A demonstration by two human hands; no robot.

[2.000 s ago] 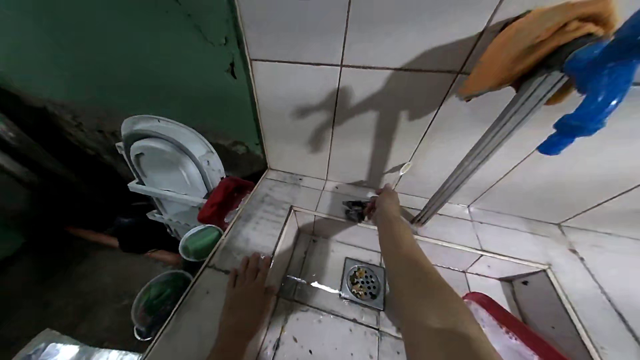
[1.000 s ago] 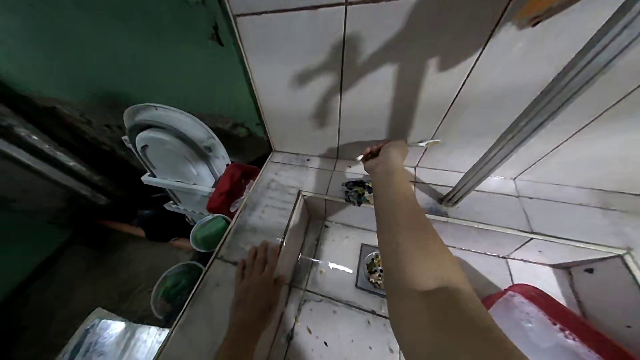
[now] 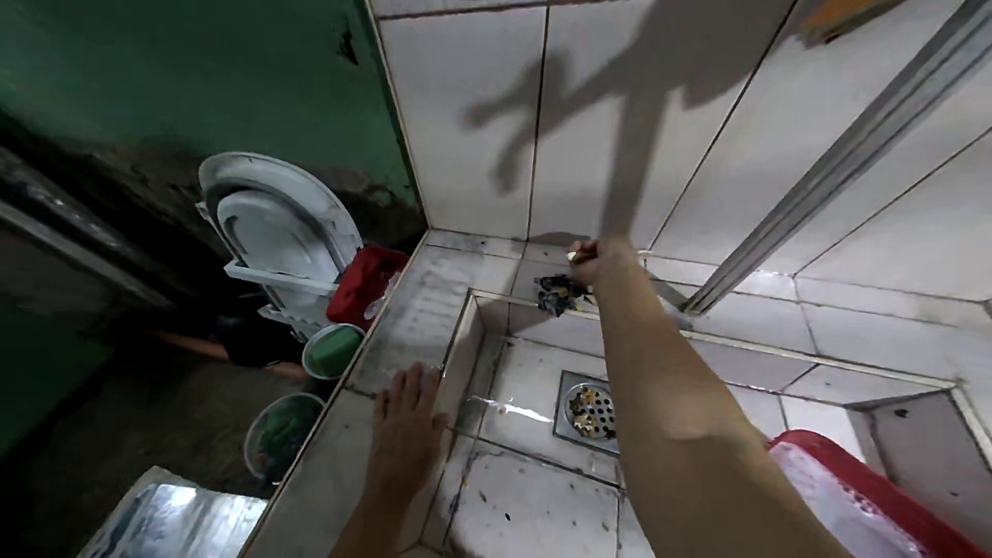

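My left hand (image 3: 407, 430) lies flat, fingers spread, on the tiled ledge (image 3: 333, 457) left of the sunken tiled basin. My right hand (image 3: 601, 263) reaches to the back ledge by the wall, its fingers closed on a thin pale object whose white tip shows at the left; a toothbrush or similar handle, too hidden to tell. Just below that hand lies a crumpled dark bundle (image 3: 556, 294), perhaps a plastic wrapper. In the basin floor, a metal drain grate (image 3: 587, 411) holds yellowish food bits, partly covered by my right forearm.
A red tub with suds (image 3: 891, 488) stands at the basin's right. A metal post (image 3: 837, 155) rises at the back right. Left of the ledge are white plastic lids (image 3: 271, 225), a red container (image 3: 363, 287), a small tub (image 3: 333, 351) and a bucket (image 3: 283, 434).
The pale stick seen above my right hand in the earlier frames is now low and mostly hidden by it. My left hand stays on the ledge. The view has shifted.
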